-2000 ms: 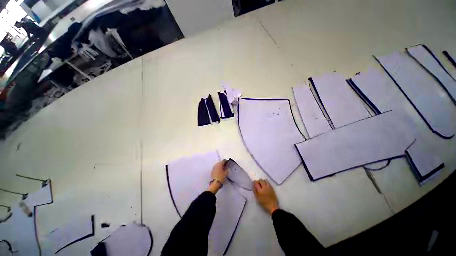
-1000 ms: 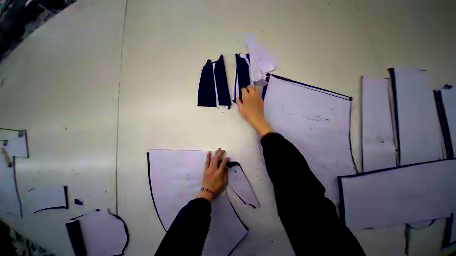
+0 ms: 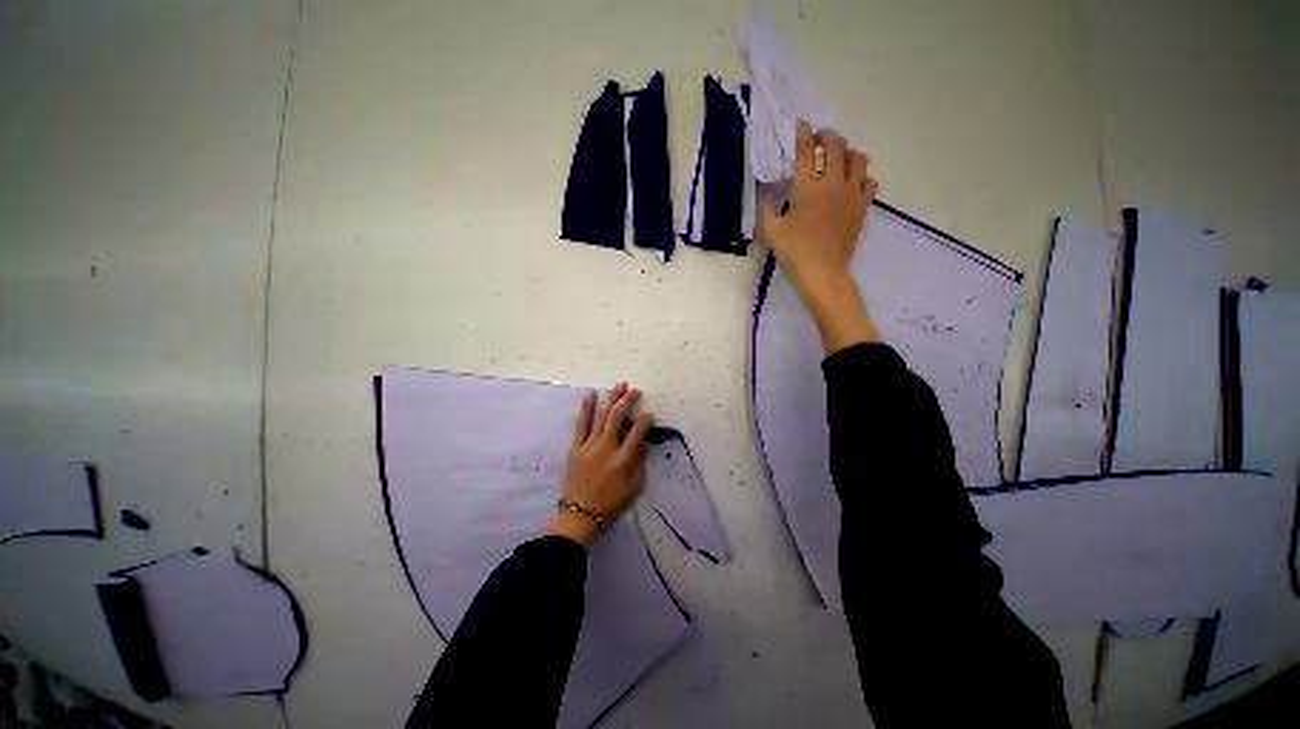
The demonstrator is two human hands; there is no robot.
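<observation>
My left hand (image 3: 605, 467) lies with fingers spread on a large curved cut bundle (image 3: 492, 499) with white paper on top, beside a small cut part (image 3: 684, 499) with a dark edge. My right hand (image 3: 823, 207) is at the top left corner of another large cut bundle (image 3: 912, 306), over crumpled thin paper (image 3: 777, 107); its fingertips touch the paper, but a firm grip cannot be told. Narrow dark cut parts (image 3: 652, 164) lie just left of it.
More cut bundles lie at the right, with a long panel (image 3: 1141, 541) across their lower ends. A rounded bundle (image 3: 221, 627) and a small dark offcut (image 3: 136, 520) lie at the lower left. The table (image 3: 428, 185) has visible seams.
My right hand has moved from the small cut part to the dark narrow parts, then right onto the crumpled paper. My left hand stays on the curved bundle. The view has tilted down.
</observation>
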